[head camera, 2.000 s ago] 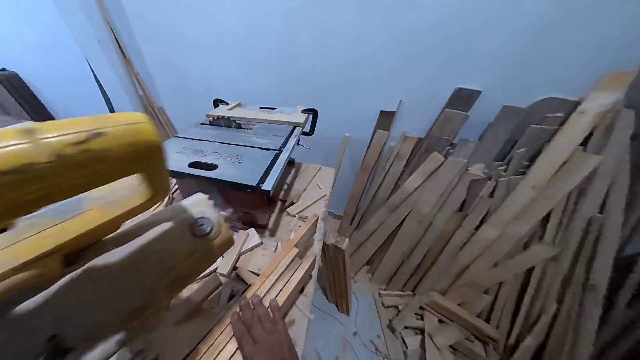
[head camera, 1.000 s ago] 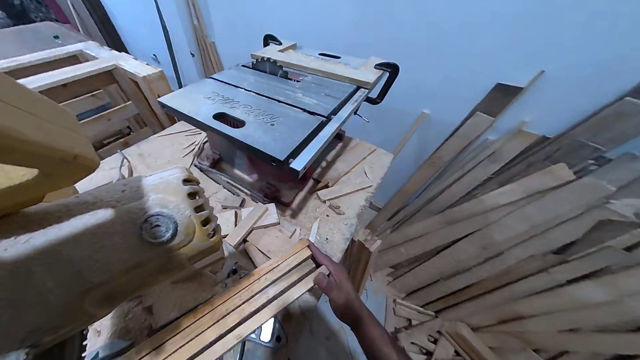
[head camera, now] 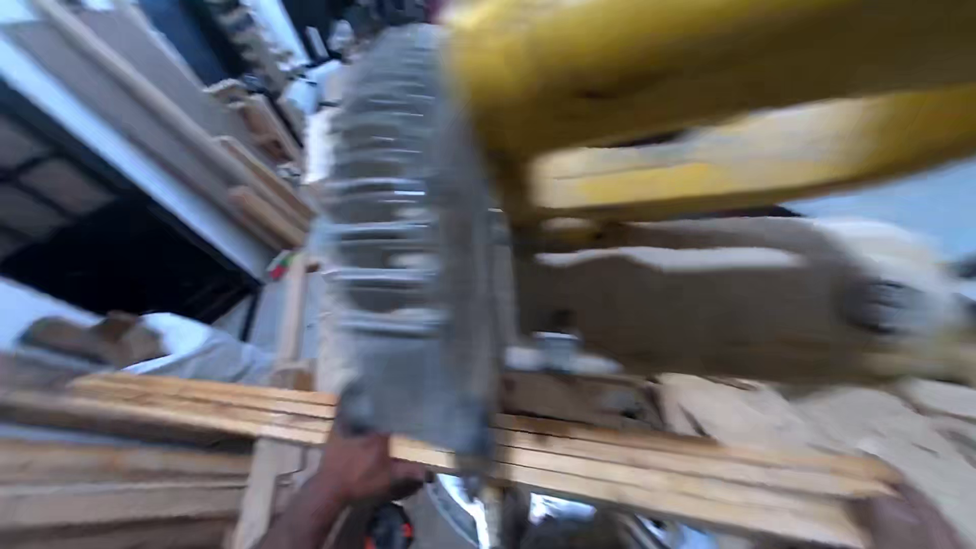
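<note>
A bundle of several wooden strips [head camera: 671, 476] lies across the lower part of the view, passing under a yellow miter saw [head camera: 656, 69] with a slotted blade guard [head camera: 389, 191]. My left hand [head camera: 362, 473] grips the strips just left of the guard, its fingers partly hidden behind it. At the right end of the bundle my right hand [head camera: 907, 515] is closed around the strips, blurred and cut off by the frame's edge. The blade itself is mostly hidden by the guard.
Stacked boards [head camera: 122, 488] lie at the lower left. Wood offcuts [head camera: 808, 419] are scattered beyond the bundle on the right. Long planks [head camera: 175, 114] stand or lie at the upper left, near a white plastic sheet [head camera: 221, 354]. The saw fills the upper right.
The view has swung strongly to the left, and the table saw is out of sight. My left hand, not visible earlier, is now on the strips. My right hand still holds their end.
</note>
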